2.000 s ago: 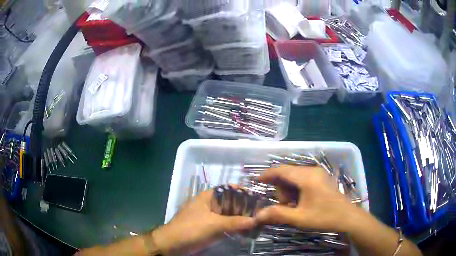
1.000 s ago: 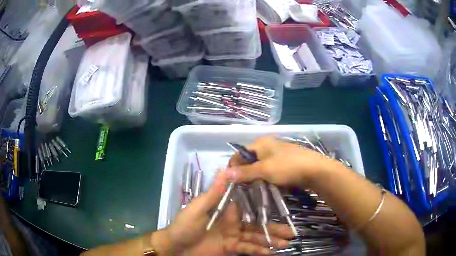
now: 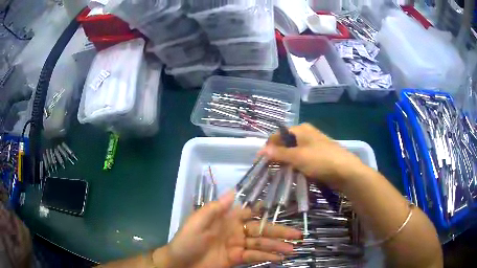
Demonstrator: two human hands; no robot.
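Note:
My right hand (image 3: 306, 152) holds a bunch of several wired metal cylinders (image 3: 272, 188) fanned out, thin stems pointing down, above the white parts tray (image 3: 180, 172). A dark pen-like tool (image 3: 287, 137) sticks up from the same hand. My left hand (image 3: 225, 235) is palm up below the bunch with fingers spread; its thumb and index finger are at the leftmost cylinder, and whether they grip it is unclear. The tray is heaped with silver parts at the right, and a few parts stand apart at its left.
A clear plastic box (image 3: 199, 112) with rows of parts sits behind the tray. Blue crates (image 3: 444, 209) of silver parts are at right. At left are a smartphone (image 3: 64, 196), a green item (image 3: 111, 151) and a black hose (image 3: 42, 94). Stacked lidded boxes (image 3: 235, 52) stand at the back.
The bunch, first held between both hands, now hangs fanned from my right hand. My left hand has turned palm up and opened. The dark tool now points upward. The camera view has shifted slightly.

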